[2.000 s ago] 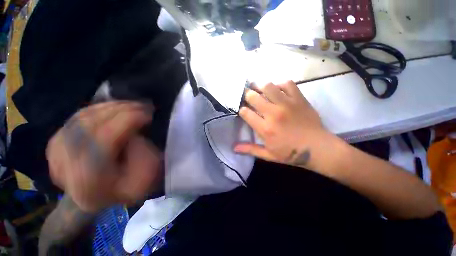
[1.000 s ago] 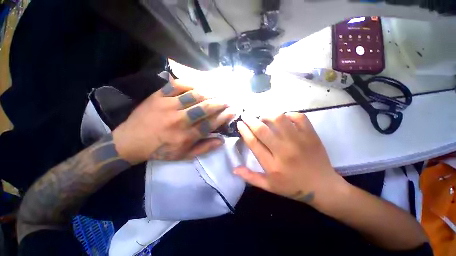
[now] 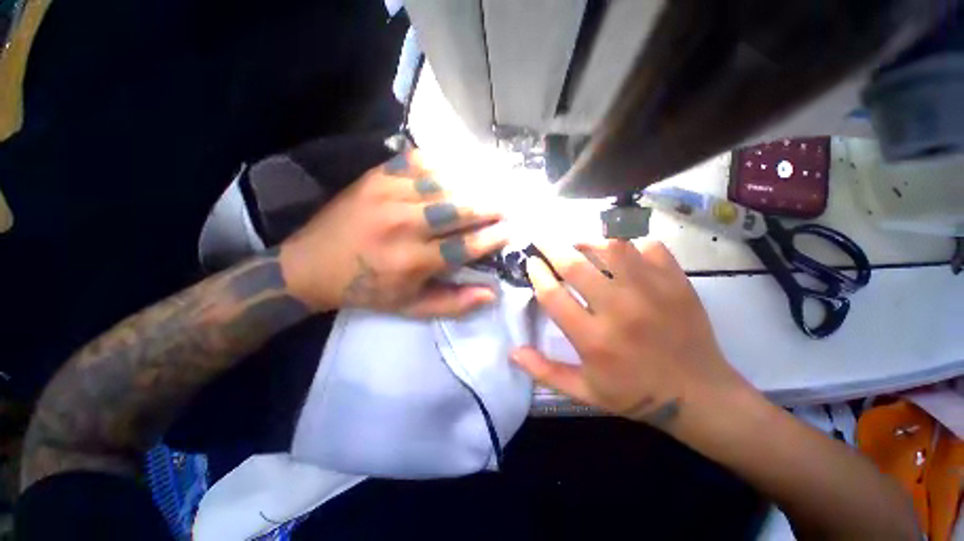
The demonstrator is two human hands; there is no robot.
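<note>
A white garment panel (image 3: 391,396) with a thin dark seam line lies at the table's front edge and hangs over the black-clothed lap. My left hand (image 3: 386,248) lies flat on the cloth left of the needle area, fingers pointing right. My right hand (image 3: 624,322) presses on the cloth from the right, fingertips near the left ones. A small bunched black piece (image 3: 515,264) shows between the fingertips. The presser foot area (image 3: 523,159) is partly lost in the lamp's glare. The cloth under both hands is hidden.
The sewing machine head (image 3: 497,53) fills the top. Black-handled scissors (image 3: 809,269) lie on the white table (image 3: 846,338) at right, beside a dark red phone (image 3: 782,174). Orange cloth (image 3: 898,454) is at lower right, a blue basket (image 3: 174,486) at lower left. Black cloth covers the left.
Since two seconds ago my left hand has come from the lower left onto the cloth beside my right hand. The view has shifted, and the machine head now covers more of the top.
</note>
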